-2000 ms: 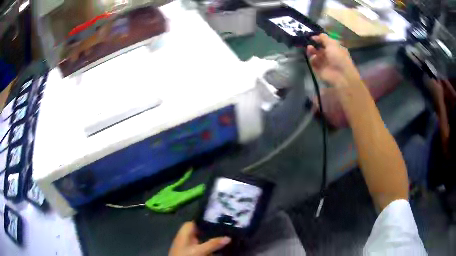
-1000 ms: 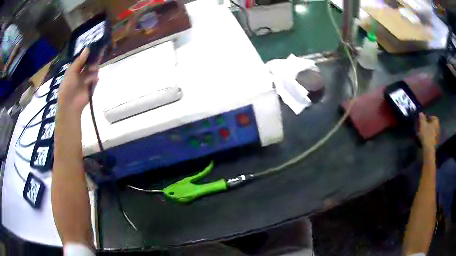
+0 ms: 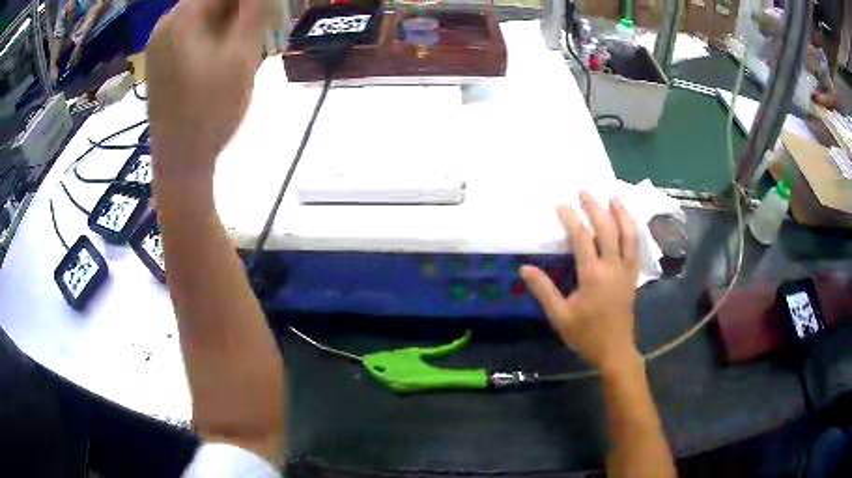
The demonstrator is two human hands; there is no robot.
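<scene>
A black square housing with a white, dark-marked face [image 3: 334, 26] lies on the red-brown fixture [image 3: 448, 58] at the back of the white machine [image 3: 374, 219]. Its black cord runs down over the machine top to the front. My left hand [image 3: 210, 79] is raised at the upper left, beside the housing, blurred and partly cut off by the top edge; its grip cannot be told. My right hand [image 3: 598, 280] is spread and empty at the right of the blue front panel [image 3: 374, 285], its thumb near a red button. Another housing [image 3: 802, 313] lies on the red-brown board [image 3: 747, 327].
A green air gun [image 3: 420, 369] lies on the dark mat before the machine, its pale hose curving right. Units with cords [image 3: 80, 273] stand on the left tabletop. A white cloth [image 3: 654, 210], squeeze bottle [image 3: 771, 213], parts bin [image 3: 631, 89] and metal post [image 3: 777, 93] are right.
The housing from my left hand now lies on the fixture. My right hand has let go of its housing on the red-brown board and moved left to the machine's front. The view has shifted.
</scene>
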